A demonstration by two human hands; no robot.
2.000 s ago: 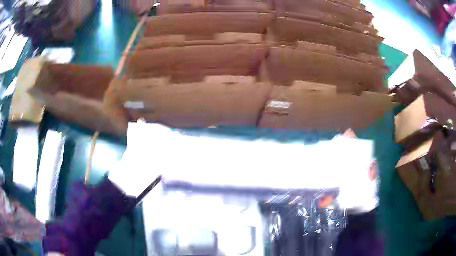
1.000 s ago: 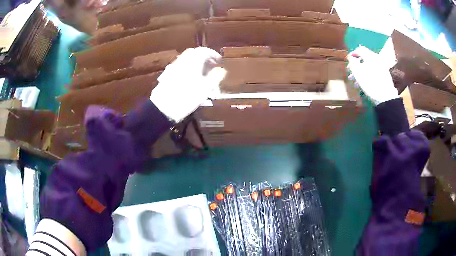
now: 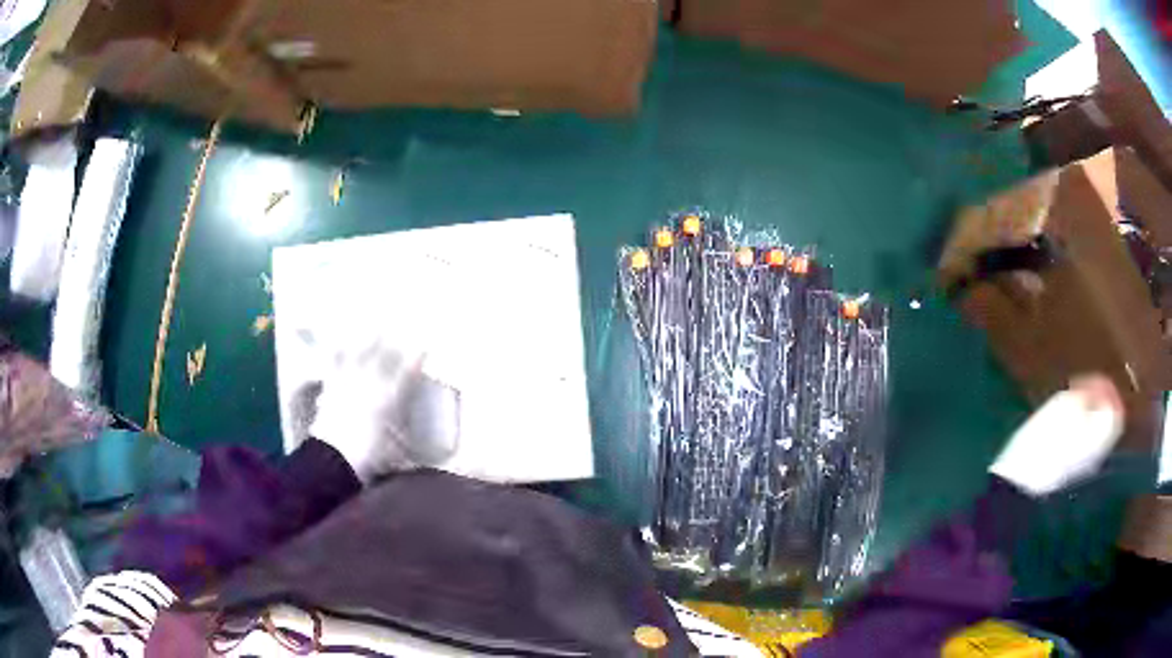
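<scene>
The white moulded packing tray (image 3: 514, 347) lies on the green tabletop in front of me, a hollow showing near its lower edge. My left hand (image 3: 366, 405), in a white glove and blurred, is over the tray's lower left part; its grip cannot be made out. Several bagged black parts (image 3: 771, 411) with orange tips lie fanned side by side to the right of the tray. My right hand (image 3: 1064, 440), gloved and blurred, is at the right beside a brown carton (image 3: 1067, 276); whether it touches the carton is unclear.
Brown cartons (image 3: 488, 58) stand along the far side. Long white units (image 3: 90, 257) lie at the left, near a thin wooden strip (image 3: 184, 276). Cardboard scraps (image 3: 195, 363) lie beside the strip. Yellow plastic (image 3: 996, 640) shows at the bottom right. Black cords (image 3: 1028, 113) show at upper right.
My hands have left the far carton and come back nearer, the left over the tray, the right out to the right side. The view has tilted down, showing more of the tray and bagged parts.
</scene>
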